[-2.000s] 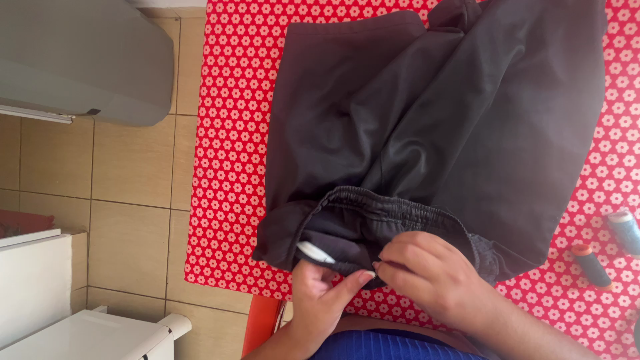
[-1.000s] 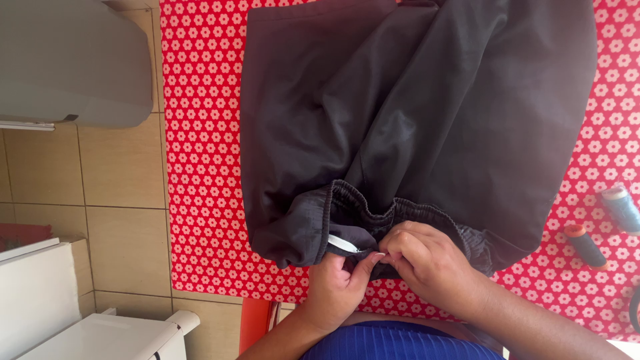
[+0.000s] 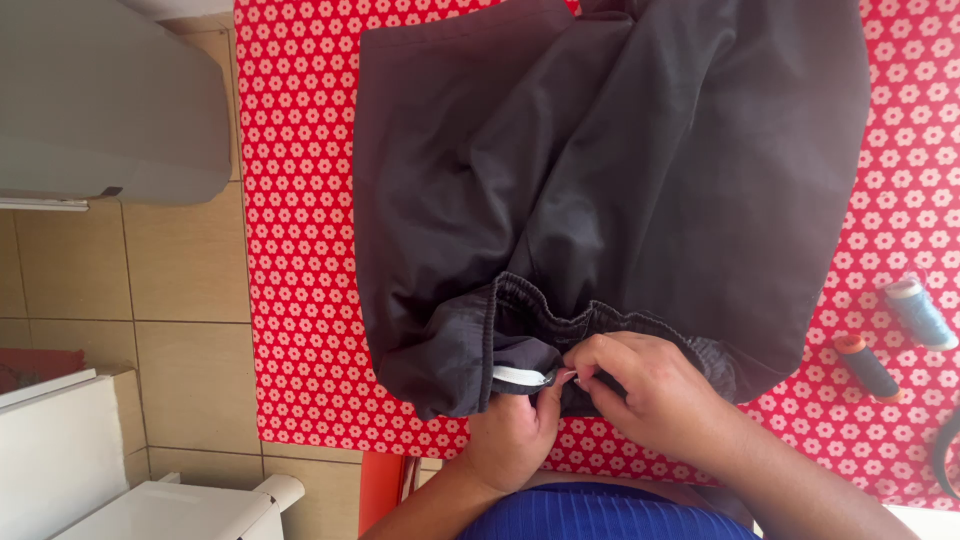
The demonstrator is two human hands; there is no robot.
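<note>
A dark garment with a gathered elastic waistband (image 3: 551,319) lies spread on a red flower-patterned tablecloth (image 3: 300,247). My left hand (image 3: 514,431) grips the fabric at the near side of the garment's opening, beside a white strip (image 3: 520,376) that looks like a zipper or tape. Close against it, my right hand (image 3: 637,379) pinches at the same edge with thumb and forefinger. Something small and pale shows between the fingertips of both hands; whether it is a needle, thread or nail cannot be told.
To the right lie a spool of light blue thread (image 3: 921,315) and a spool of dark thread with orange ends (image 3: 868,368). A dark curved object (image 3: 946,454) is cut off at the right edge. Left of the table are a grey rounded object (image 3: 112,105) and white furniture (image 3: 60,442) on floor tiles.
The near part of the garment's opening has shifted a little around my left hand, and more of the white strip shows than a second ago. Both hands stay close together at the edge.
</note>
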